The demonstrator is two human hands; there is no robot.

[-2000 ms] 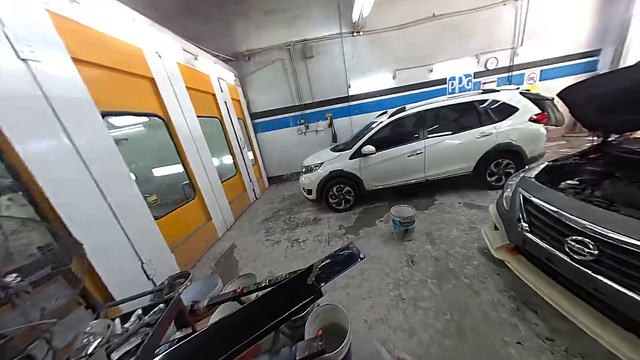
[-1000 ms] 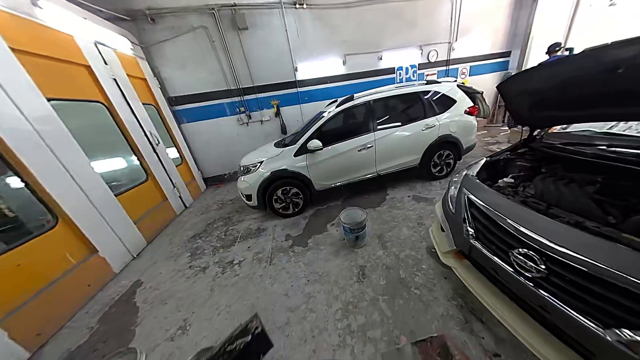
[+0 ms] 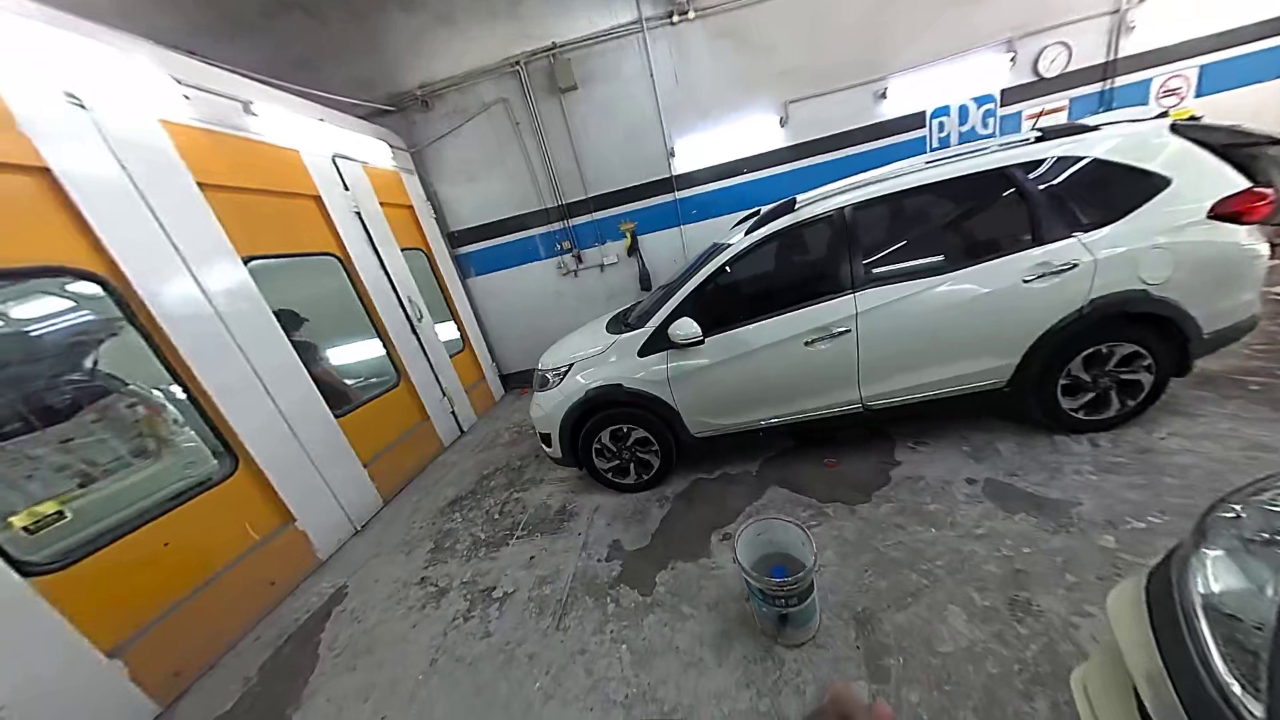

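At the bottom edge, right of the middle, a small blurred part of my right hand (image 3: 850,702) shows; most of it is cut off, so what it holds cannot be seen. My left hand is out of view. Beyond the visible hand, a metal pail (image 3: 777,585) with a worn label and something blue inside stands upright on the stained concrete floor. Farther back, a white car (image 3: 760,375) is parked side-on, its front to the left. At the right edge appears the headlight (image 3: 1240,590) of another car, above a pale bumper part.
Along the left runs a booth wall with orange and white panels (image 3: 390,440) and windows. A person's figure (image 3: 310,355) shows in one window. Behind the white car stands a striped wall (image 3: 600,225). Dark wet patches (image 3: 690,530) mark the floor.
The view has shifted closer to the white car and the pail. The long dark glossy part and the containers seen at the bottom two seconds ago have left the view.
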